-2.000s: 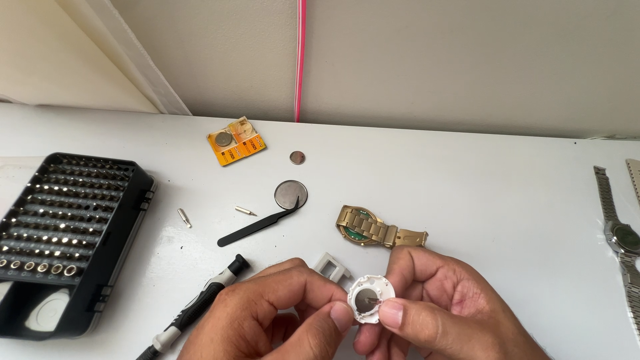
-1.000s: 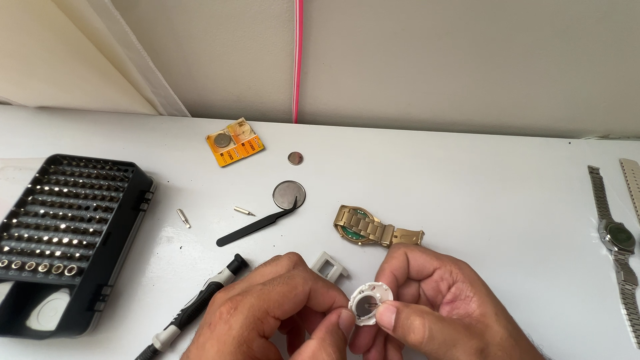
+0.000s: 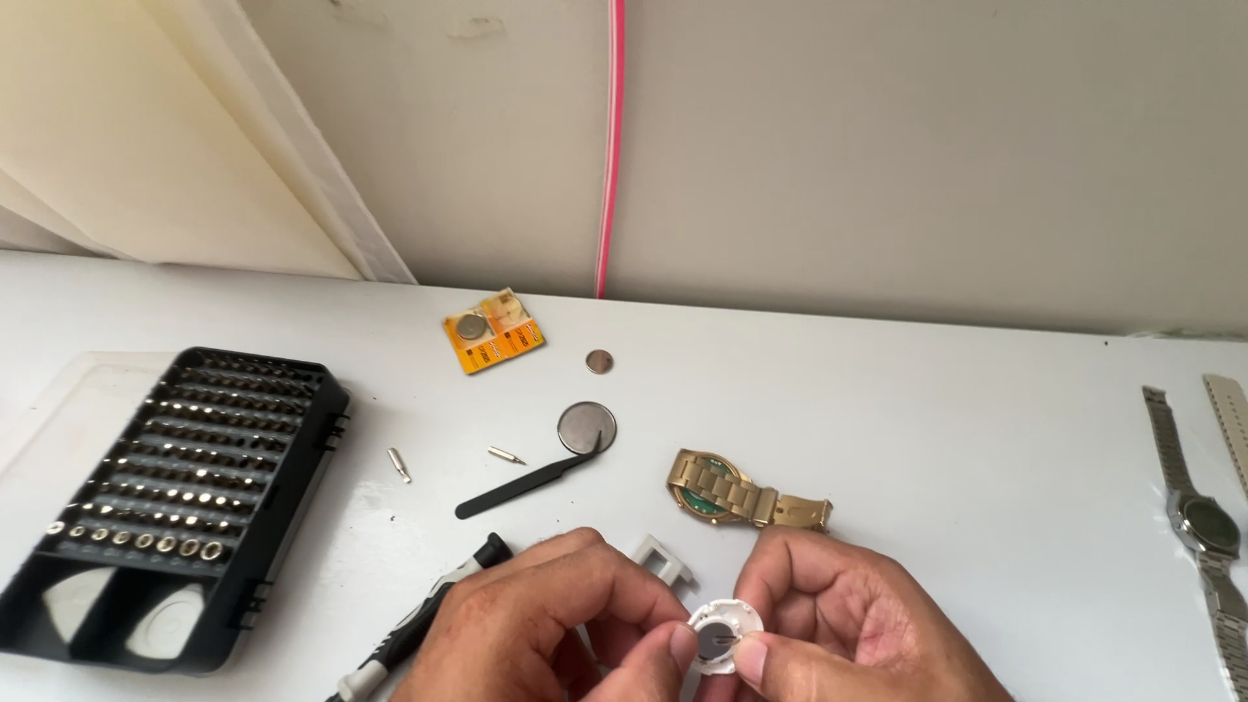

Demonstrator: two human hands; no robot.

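Between both hands, low in the head view, is a round white plastic watch movement holder (image 3: pixel 743 616) with a grey metal disc in its middle. My left hand (image 3: pixel 575 624) pinches its left edge between thumb and forefinger. My right hand (image 3: pixel 858 624) grips the right edge, its thumb on the face. Behind the right hand lies a gold-coloured metal watch (image 3: pixel 717 487) with green showing inside. Black tweezers (image 3: pixel 526 489) rest with their tip on a round metal watch case back (image 3: pixel 586 427). A grey plastic piece (image 3: pixel 665 560) sits just behind the hands.
A black bit case (image 3: pixel 185 468) stands at left, with a screwdriver (image 3: pixel 419 614) beside my left hand. Loose bits (image 3: pixel 399 465), an orange button-cell pack (image 3: pixel 492 331) and a small button cell (image 3: pixel 600 362) lie farther back. A silver-coloured watch (image 3: pixel 1207 526) lies at the right edge.
Both hands keep hold of the white part; its face is tilted somewhat differently from before. The things on the table have not moved.
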